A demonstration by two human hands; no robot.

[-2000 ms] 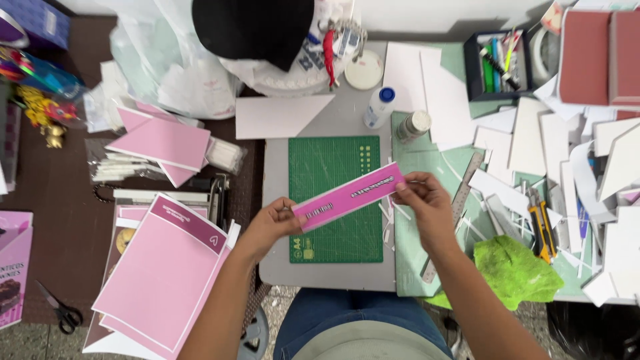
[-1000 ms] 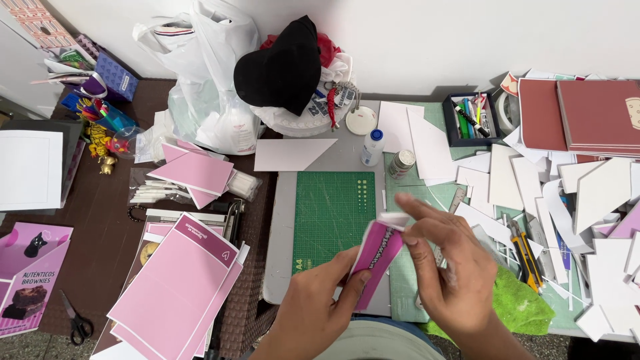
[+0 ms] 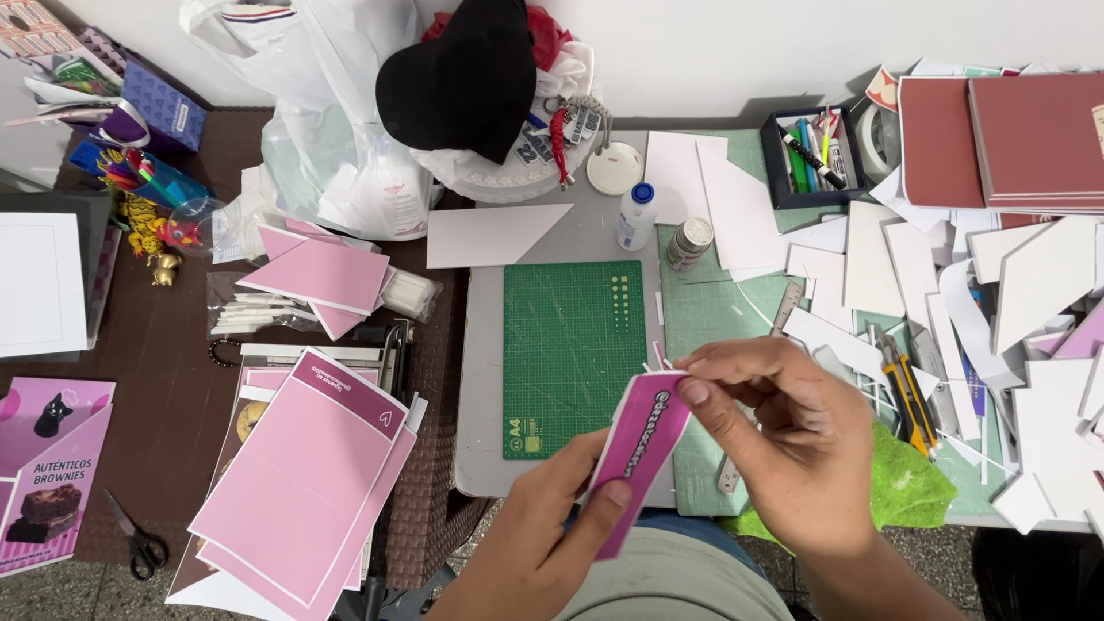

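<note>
A narrow magenta printed strip with white edging and lettering is held near my body, tilted, over the front edge of the table. My left hand grips its lower part, thumb across the printed face. At its upper end, my right hand pinches the corner between thumb and fingers. Behind the strip lies a green A4 cutting mat. Pink printed sheets are stacked to the left, beside more pink cut pieces.
A glue bottle and a small jar stand beyond the mat. To the right lie a yellow utility knife, a metal ruler, a green cloth and white card offcuts. Scissors rest at the far left.
Two seconds ago the strip was stretched out flat between both hands over the mat. Now it is turned steeply and nearer my body, with my hands closer together. The view has shifted.
</note>
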